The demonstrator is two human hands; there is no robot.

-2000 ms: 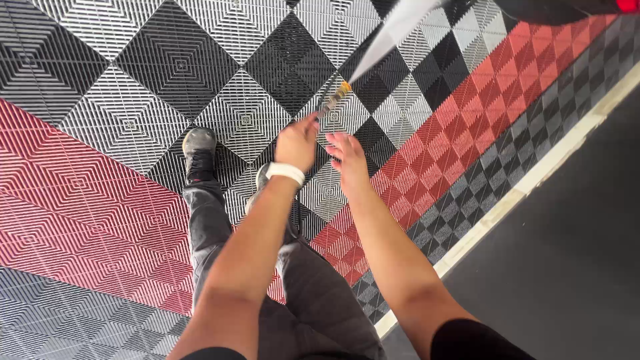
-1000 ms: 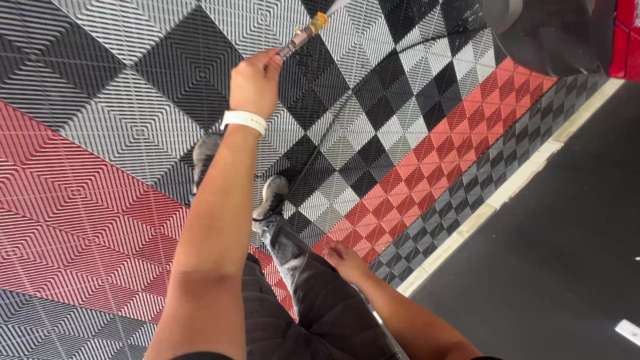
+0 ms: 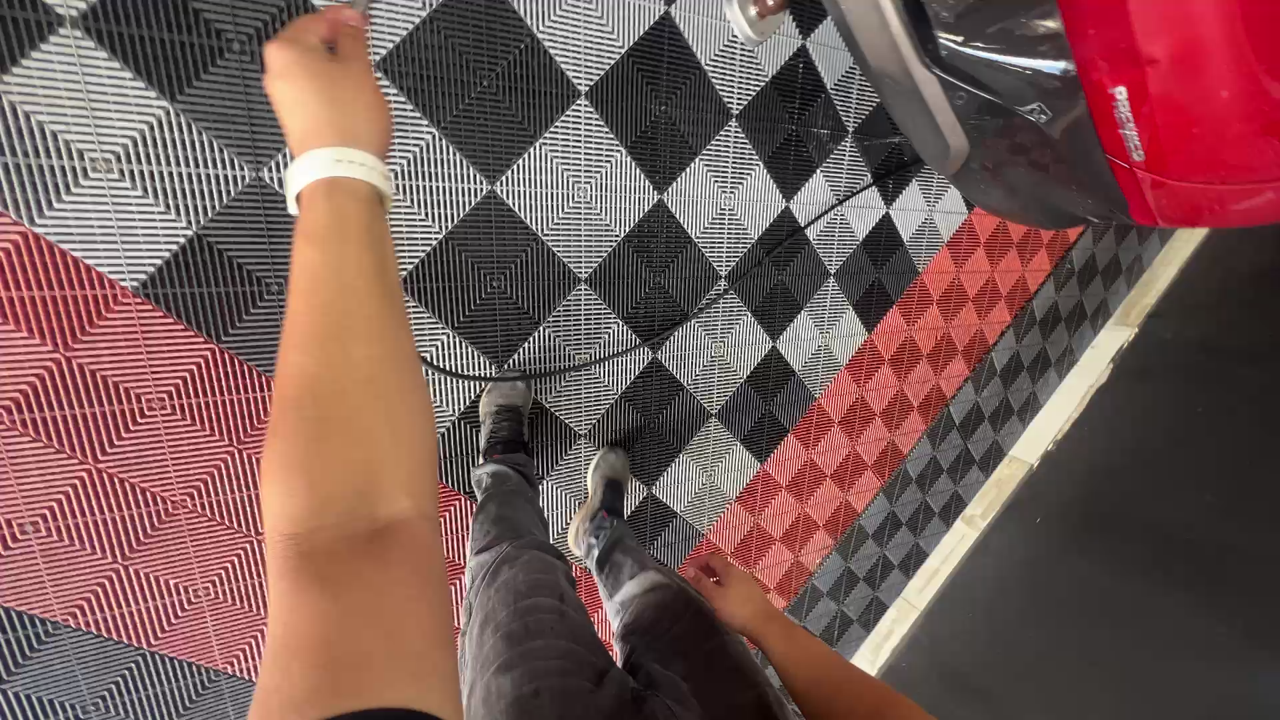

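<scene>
My left hand, with a white band on the wrist, is closed around a small metallic piece at the top edge of the view. Most of that piece lies outside the picture; the earlier frames show it as a spray nozzle with an orange tip. At lower right, my right hand hangs beside my trouser leg, fingers loosely bent and apart, with nothing visible in them. A thin black hose curves over the floor tiles from behind my left forearm towards red and black vehicle bodywork.
Ribbed floor tiles in black, grey and red lie under my shoes. A pale edging strip divides them from dark flooring at right. A white round part shows at the top, near the bodywork.
My hands were close together two seconds ago, with spray leaving the nozzle; my right hand has since dropped beside my leg. The view has shifted, showing more of the red bodywork.
</scene>
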